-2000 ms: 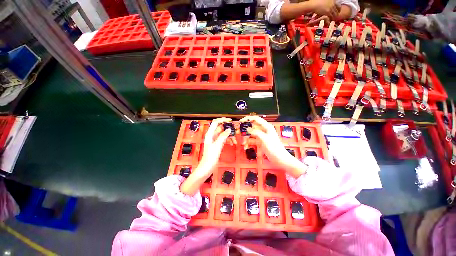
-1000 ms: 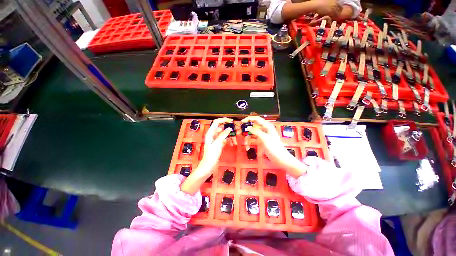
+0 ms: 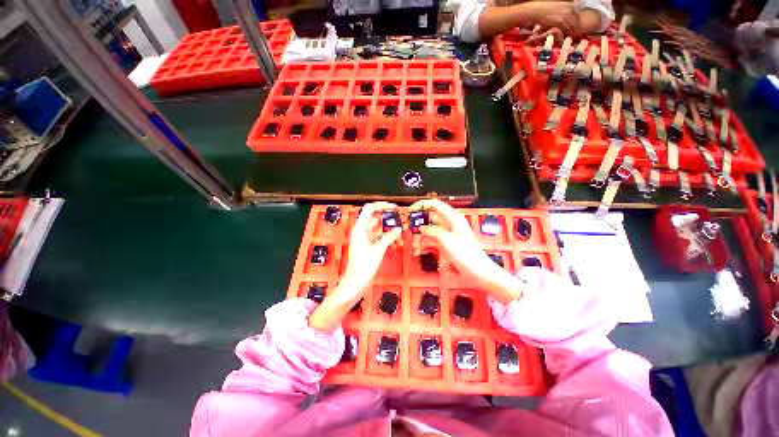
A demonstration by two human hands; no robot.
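The orange-red compartment tray [image 3: 406,282] lies nearest my body, with dark squarish watch heads in many pockets, such as one watch head [image 3: 430,303] near the middle. My left hand [image 3: 369,239] holds a watch head [image 3: 390,222] above the tray's far edge. My right hand [image 3: 446,230] holds another watch head [image 3: 418,220] right beside it. Both held faces show small light marks. My forearms cover some pockets of the tray.
A second red tray [image 3: 337,147] of watch heads stands behind on a green board, with a ring-like piece [image 3: 412,179] on it. Strapped watches [image 3: 615,128] heap at right. A paper sheet [image 3: 611,265] and parts box [image 3: 690,239] lie right. A metal post [image 3: 162,136] stands left.
Both watch heads have tilted in my fingers, so light marks now show on their faces. My hands stay in nearly the same place.
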